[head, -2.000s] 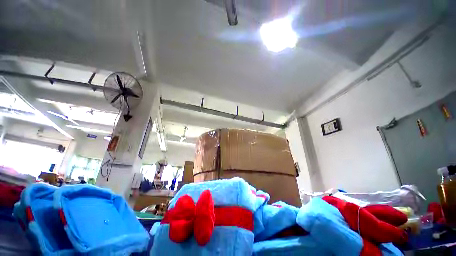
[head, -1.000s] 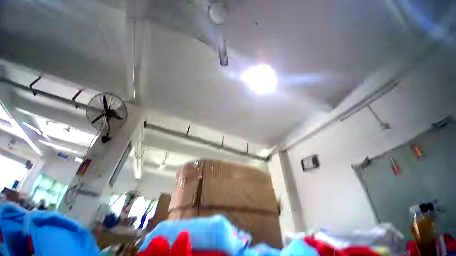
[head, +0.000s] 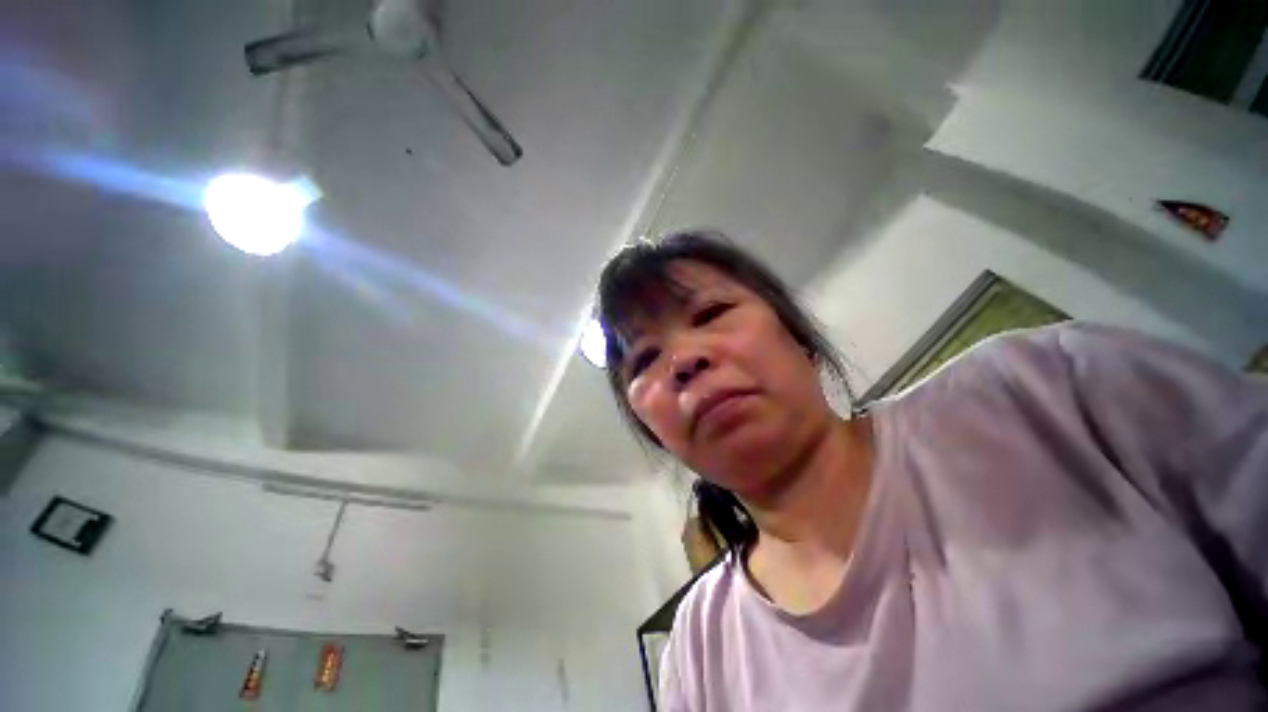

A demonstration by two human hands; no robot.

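Observation:
Neither of my hands shows in the view, and no plush piece or tool is in it. Nearest in front of the camera is a person (head: 890, 556) in a pale pink top, at the lower right, leaning over and seen from below. The person's hands are out of the picture.
A ceiling fan (head: 399, 28) and a bright lamp (head: 257, 212) are overhead at the upper left. A grey double door (head: 292, 675) with small orange labels is at the lower left. A dark-framed box (head: 70, 526) hangs on the wall.
The view has swung up and to the right. The blue plush pieces, the large carton and the wall fan have left the picture, and a person now fills the lower right.

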